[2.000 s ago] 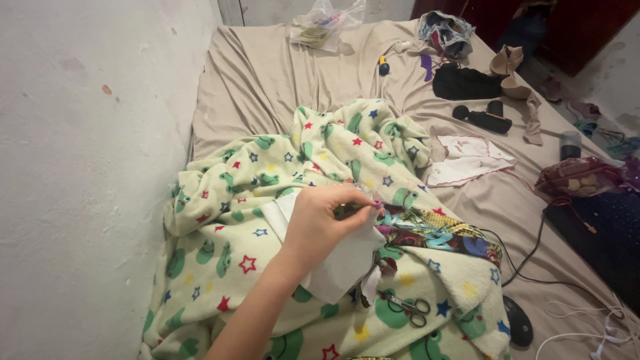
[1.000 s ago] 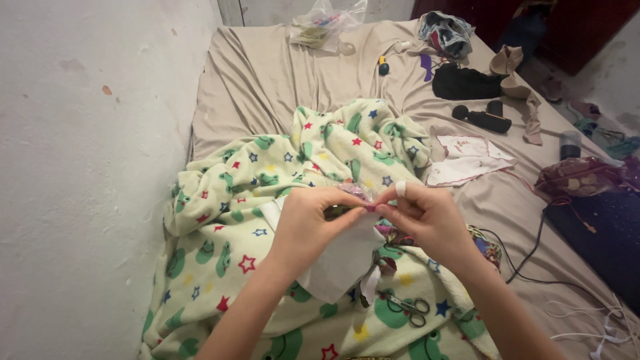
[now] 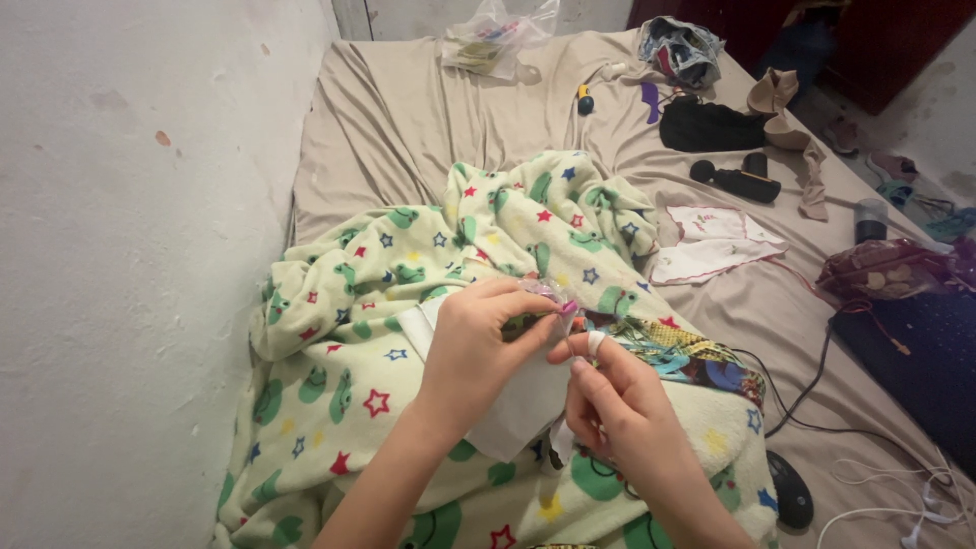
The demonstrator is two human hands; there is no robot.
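Note:
My left hand (image 3: 488, 343) pinches a small magenta piece (image 3: 569, 307) between thumb and fingertips, above a white sheet (image 3: 518, 404) on the frog-and-star fleece blanket (image 3: 366, 442). Just to its lower right, my right hand (image 3: 618, 389) has thumb and index finger pressed together on something thin, perhaps a thread; it is too fine to tell. A white wrap (image 3: 596, 343) circles one finger of that hand. Patterned multicoloured fabric (image 3: 686, 351) lies behind the right hand. Clear plastic (image 3: 545, 288) shows beyond my left fingertips.
A wall (image 3: 152, 267) borders the bed at left. On the beige sheet at right lie an embroidered white cloth (image 3: 709, 240), a black massager-like device (image 3: 736, 181), a black computer mouse (image 3: 789, 489), cables and a maroon pouch (image 3: 877, 271). A plastic bag (image 3: 492, 42) sits at the far edge.
My right hand, out of view two seconds ago, came in to meet the left at the magenta piece and has since moved slightly down and away from it. It now covers most of the scissors.

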